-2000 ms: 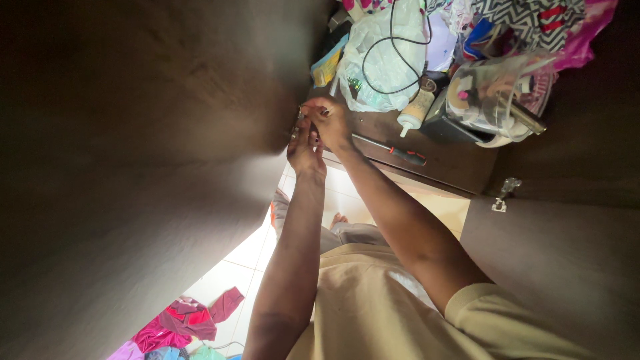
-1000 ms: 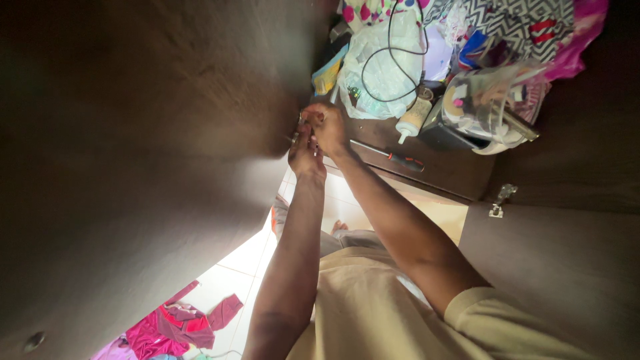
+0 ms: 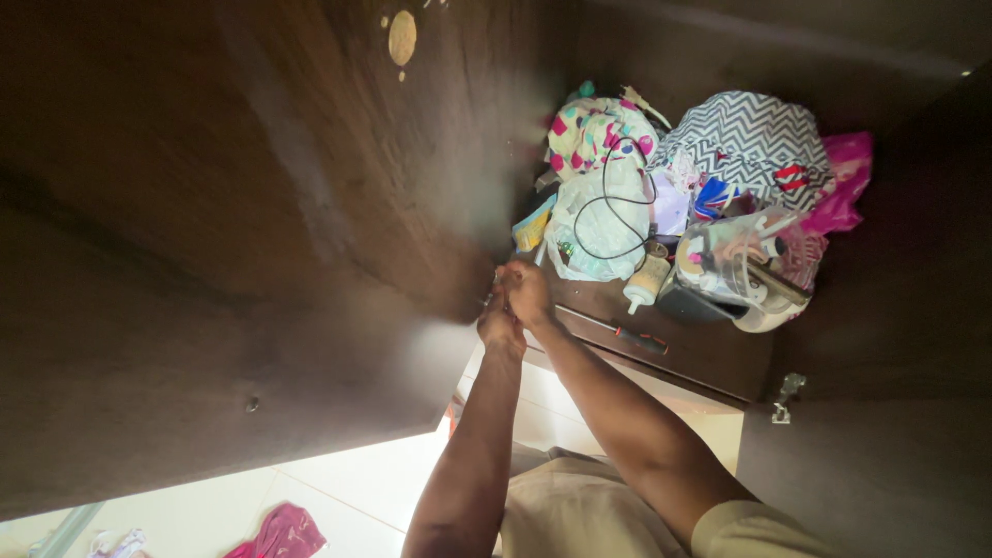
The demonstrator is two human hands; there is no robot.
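My left hand (image 3: 501, 322) and my right hand (image 3: 527, 293) are close together at the edge of a dark wooden cabinet door (image 3: 325, 310). A small metal fitting (image 3: 488, 298), perhaps a hinge, shows beside my fingers. The fingers are bent; what they hold, if anything, is too small and hidden to tell. Just right of my hands a screwdriver with a black and orange handle (image 3: 642, 340) lies on the cabinet shelf (image 3: 697, 364).
On the shelf are a plastic bag (image 3: 601, 225) with a black cable, a nozzle bottle (image 3: 647, 283), a clear container (image 3: 728, 263) and patterned cloths (image 3: 752, 139). A metal hinge (image 3: 789, 395) is at right. Clothes (image 3: 283, 531) lie on the tiled floor.
The view has shifted, showing more of the cabinet's back and door. My hands stay together at the door's edge, and the screwdriver still lies on the shelf.
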